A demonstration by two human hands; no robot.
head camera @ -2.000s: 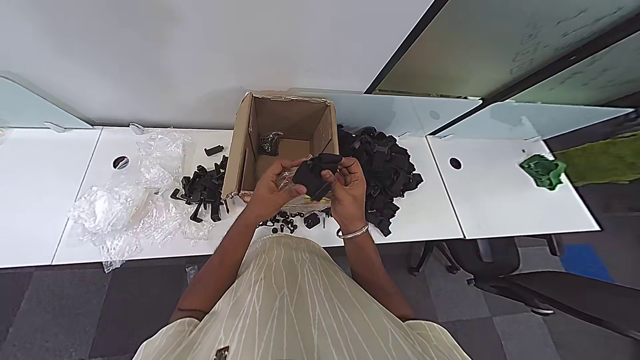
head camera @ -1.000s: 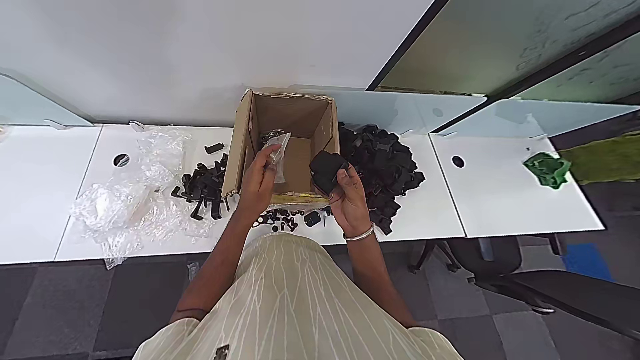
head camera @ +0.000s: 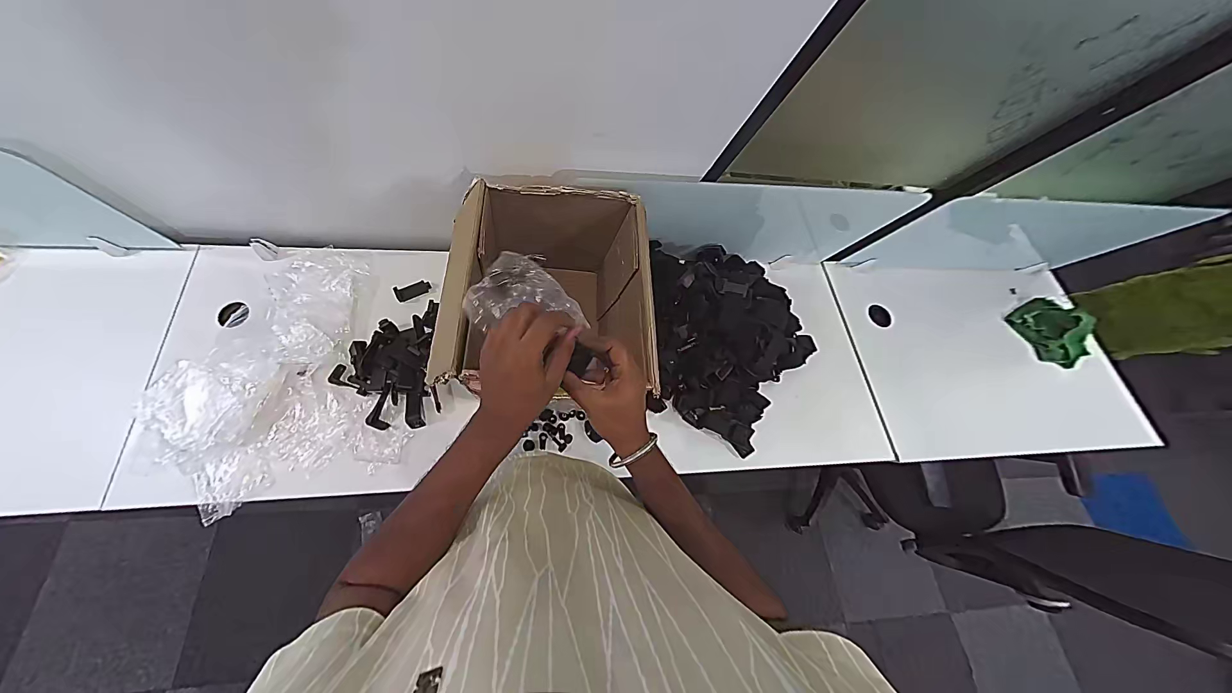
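My left hand (head camera: pixel 525 366) grips a clear plastic bag (head camera: pixel 520 287) over the near part of an open cardboard box (head camera: pixel 445 308). Close against it, my right hand (head camera: pixel 613 390) has its fingers around a small black part (head camera: pixel 581 362), mostly hidden by the fingers. Whether that part is inside the bag or outside it, I cannot tell. Small black round pieces (head camera: pixel 551 430) lie on the white table below my hands. A loose group of black plastic parts (head camera: pixel 395 364) is left of the box, and a large heap of black parts (head camera: pixel 731 332) is on its right.
Crumpled clear plastic bags (head camera: pixel 221 404) cover part of the table (head camera: pixel 818 423) at the left. A green bag (head camera: pixel 1051 332) lies at the far right. Glass partitions (head camera: pixel 770 217) stand along the back edge, and a black office chair (head camera: pixel 943 496) is at the lower right.
My hands were apart one second ago and are now together over the box. The clear bag looks larger and more spread out above my left hand. The black item in my right hand is more hidden.
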